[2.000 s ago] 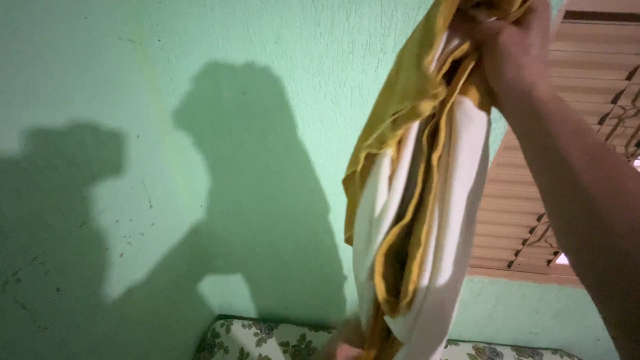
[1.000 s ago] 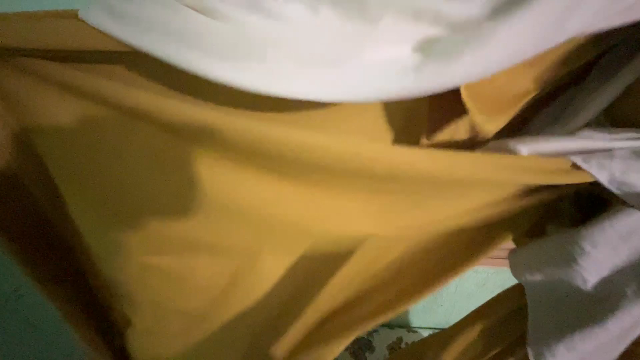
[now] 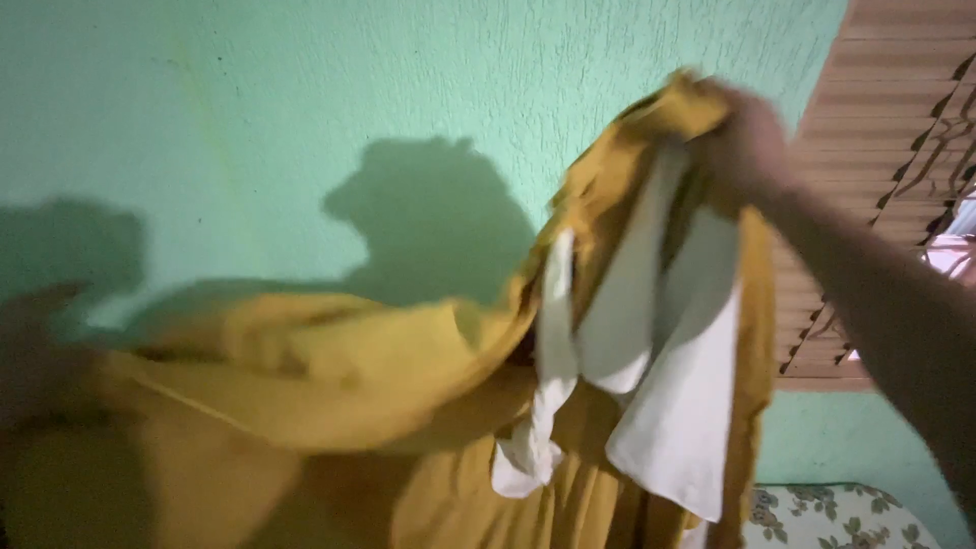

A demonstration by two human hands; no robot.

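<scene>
A mustard-yellow and white cloth point(image 3: 366, 404), perhaps a garment or a cover, spreads across the lower half of the view. My right hand point(image 3: 736, 141), blurred and raised at the upper right, grips a bunched part of it, and yellow and white folds hang below. At the left edge my left hand point(image 3: 46, 343) is dark and blurred at the cloth's far corner; the fingers are hard to make out, but the cloth stretches from there toward my right hand. White panels point(image 3: 679, 404) hang loose in the middle.
A textured green wall point(image 3: 305, 91) stands ahead with shadows on it. On the right is a window with a pinkish slatted shutter point(image 3: 862, 114) and curled metal bars. A floral-patterned padded surface point(image 3: 831, 518), maybe a mattress, lies at the lower right.
Two seconds ago the cloth hung gathered in a narrow bundle from my right hand; one second ago it filled most of the view. Now it is spread out toward the left.
</scene>
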